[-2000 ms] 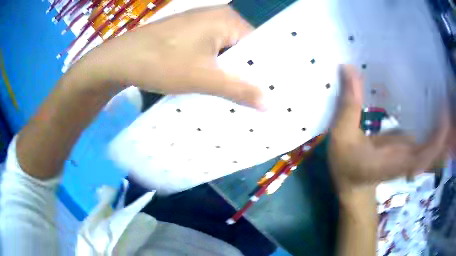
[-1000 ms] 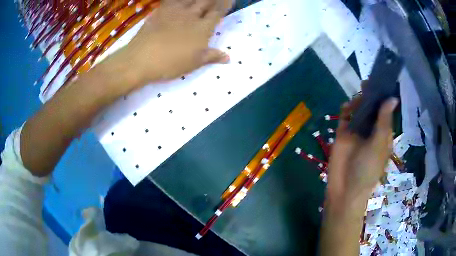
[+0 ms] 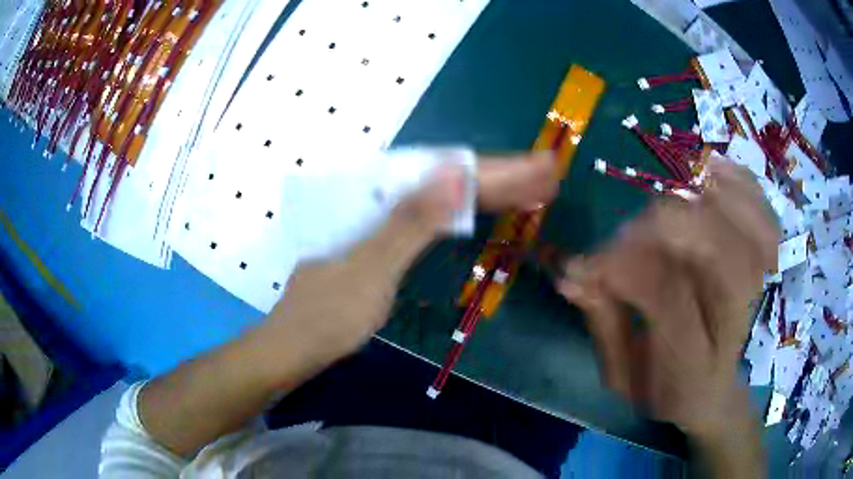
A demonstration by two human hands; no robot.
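The amber strip (image 3: 578,94) lies slanted on the green mat, with red wires and small white plugs along it. My left hand (image 3: 346,281) is blurred and holds a small white piece (image 3: 341,201). Its fingertips reach over the strip's middle and hide part of it. My right hand (image 3: 678,281) is blurred, just right of the strip, with fingers bent toward it. A dark reddish thin thing shows between its fingertips and the strip, too blurred to tell if it is held.
The perforated white sheet (image 3: 299,112) lies left of the strip. Amber rows with many red wires (image 3: 140,84) are at the upper left. A loose pile of white tabs and wired pieces (image 3: 814,271) is at the right. The green mat's (image 3: 524,37) front edge is near my lap.
My left hand has left the perforated sheet and moved right to the strip, now with a white piece. The dark flat piece is gone from my right hand, which has moved beside the strip.
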